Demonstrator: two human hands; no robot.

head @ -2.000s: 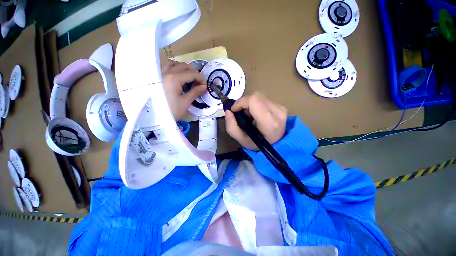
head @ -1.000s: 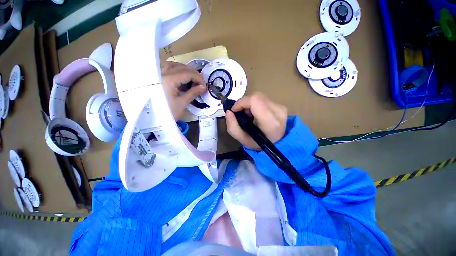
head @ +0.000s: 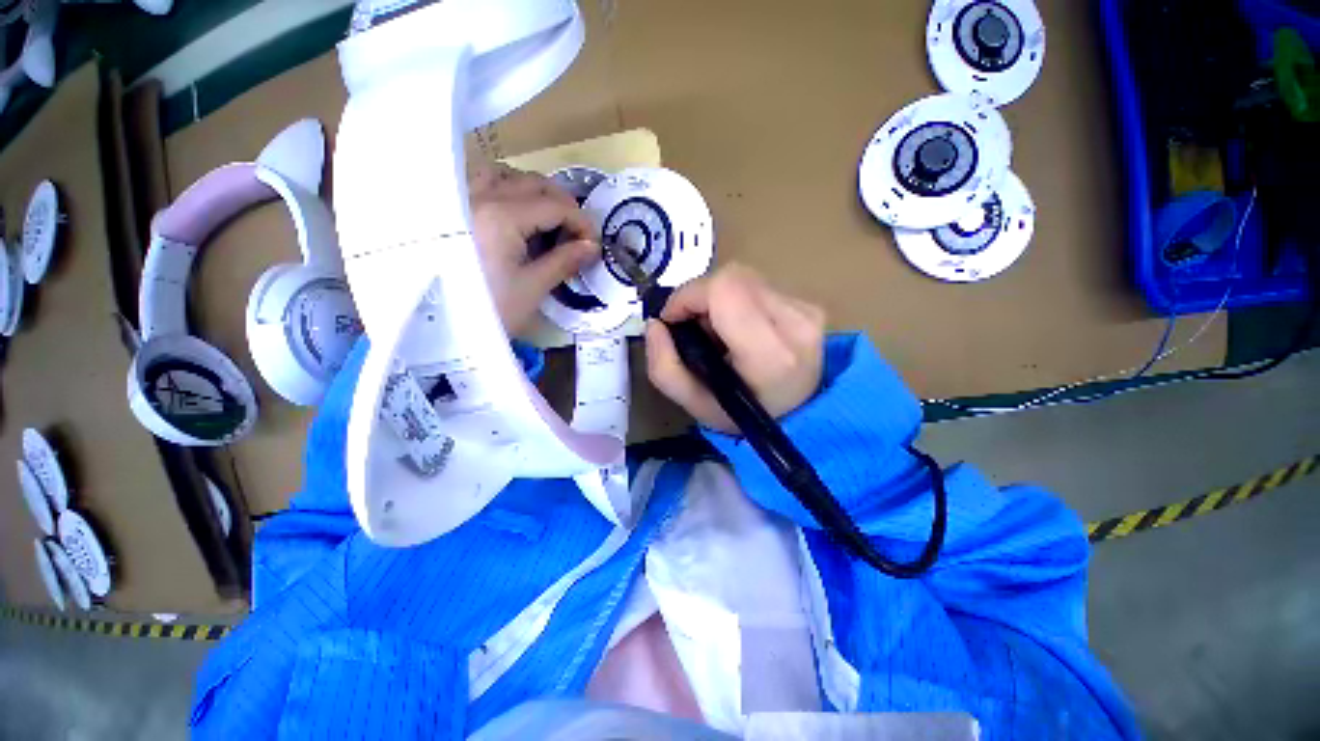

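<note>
My right hand point(head: 746, 348) holds a black soldering iron point(head: 760, 434), its metal tip at the dark centre of a white speaker plate point(head: 680, 222). The plate lies over an ear cup housing point(head: 576, 308) on a cream fixture block point(head: 625, 149). My left hand point(head: 521, 239) is at the plate's left edge, thumb and finger pinched beside the iron tip; a lead wire between them is too small to make out. A large white headband point(head: 413, 217) stands close to the camera and hides part of my left hand. A circuit board point(head: 419, 423) shows in its near cup.
Several speaker plates point(head: 883, 174) overlap at the right. A blue tray point(head: 1149, 261) with dark items stands at the far right. Another headphone point(head: 171, 275) lies at the left, and more plates point(head: 44, 232) lie at the far left. Cables run along the bench's right front.
The two hands and the iron stay nearly in place at the plate. The left sleeve has shifted slightly, and the headphone at the left sits slightly further left in view.
</note>
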